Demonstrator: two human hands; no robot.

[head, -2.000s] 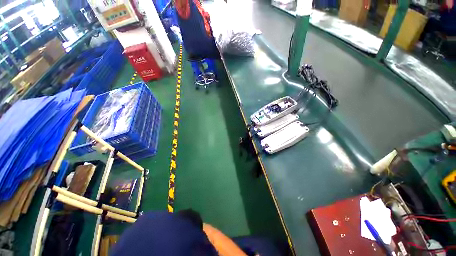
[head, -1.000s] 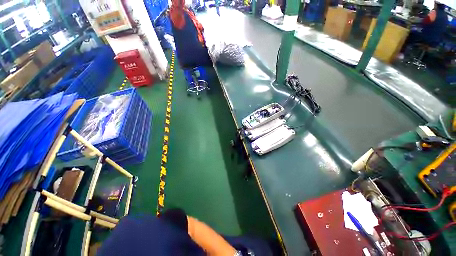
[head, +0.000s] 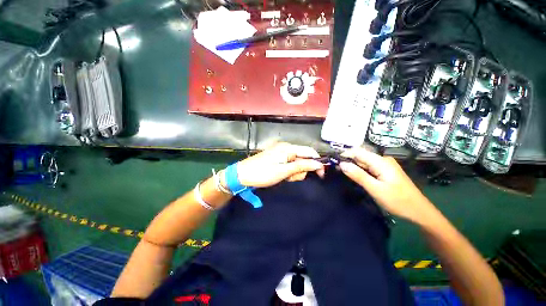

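My left hand, bare with a blue wrist strap, and my right hand meet in front of my body near the bench edge. Between their fingertips they hold a small dark connector; its details are too small to tell. The red test box lies just beyond, with a black knob on a white dial. A thin cable hangs from the box's front edge. The white power strip stands right of the box with several black plugs in it. Open units with exposed circuit boards lie in a row to its right.
Grey units stand close together on the bench at the left. A white paper slip and a blue pen lie on the box. Black cords tangle behind the open units. A blue crate is on the floor, lower left.
The view has turned from the aisle and left bench to the red box and my lap. Both hands now show, holding the connector; before, only part of an arm was visible.
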